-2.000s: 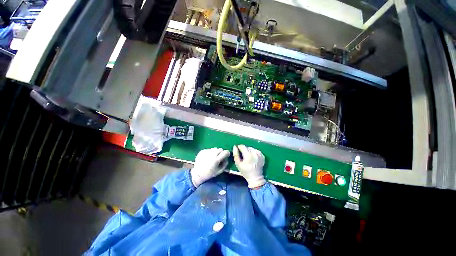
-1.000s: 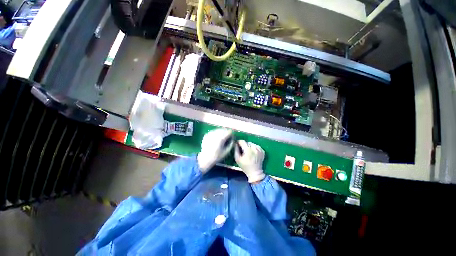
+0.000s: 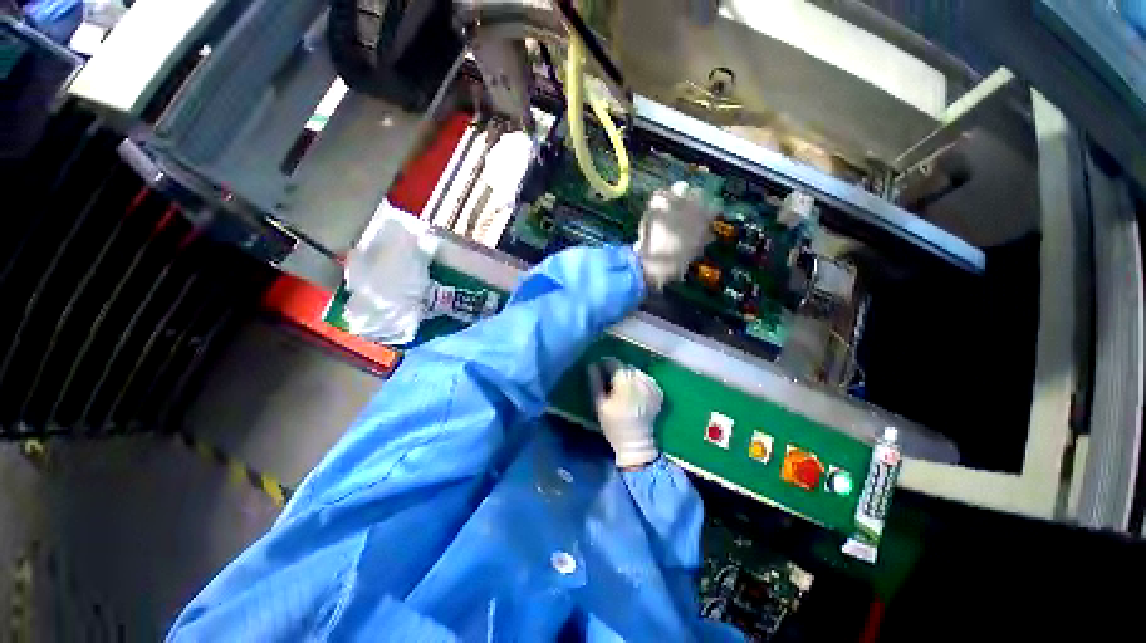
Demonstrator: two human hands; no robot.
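A populated green circuit board [image 3: 572, 226] lies in the machine between the rails. It has orange blocks and a small white connector at its far right corner. My left hand [image 3: 672, 235], in a white glove, is over the middle of the board and hides part of it. It is blurred, so its grip and any contact with the board cannot be told. My right hand [image 3: 631, 408], also white-gloved, is at the green control panel [image 3: 679, 427] with its fingers curled. Whether it holds anything small is unclear.
A white crumpled heap [image 3: 387, 279] and a printed tube [image 3: 461, 302] lie at the panel's left. Push buttons [image 3: 718, 431], an orange-red knob [image 3: 803, 469] and another tube [image 3: 878, 494] are at its right. A yellow hose [image 3: 581, 132] hangs over the board. Another board [image 3: 754, 590] shows below.
My left hand has left my right hand and reached forward and right, over the board. My right hand has stayed by the panel. The view has shifted and tilted somewhat.
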